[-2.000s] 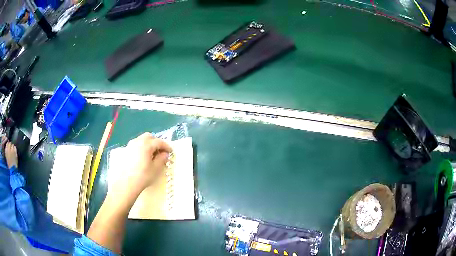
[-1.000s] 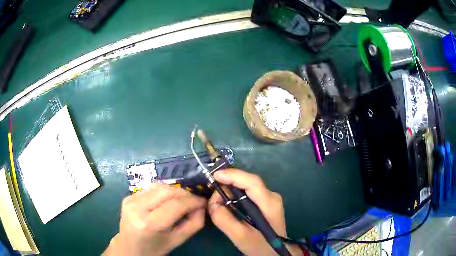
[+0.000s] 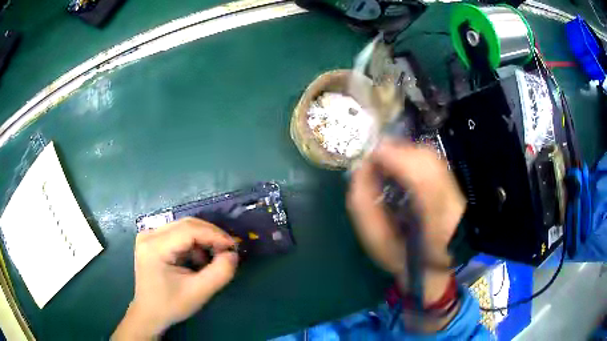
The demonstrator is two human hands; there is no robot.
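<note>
The open black phone assembly (image 3: 266, 223) lies on the green mat, with a whitish board at its left end and a small board at its right end. My left hand (image 3: 183, 266) is over its lower left part, thumb and fingertips pinched together; whether something tiny is between them cannot be told. My right hand (image 3: 406, 203) is blurred and holds the soldering iron (image 3: 410, 246), its front end a smear beside the brown bowl (image 3: 301, 123) with whitish scraps inside. The cream component sheet (image 3: 50, 230) with a row of small marks lies at the left.
The black soldering station (image 3: 489, 166) stands at the right, with a solder spool (image 3: 496, 36) with green flanges behind it. A black fan (image 3: 363, 10) is at the top, by the pale rail (image 3: 153, 43). A black cable runs at the lower right. A blue bin (image 3: 586, 46) shows at the top right.
My right hand has moved the iron from over the phone assembly rightward to the bowl. My left hand stays at the phone assembly, now apart from my right hand. The view has shifted slightly.
</note>
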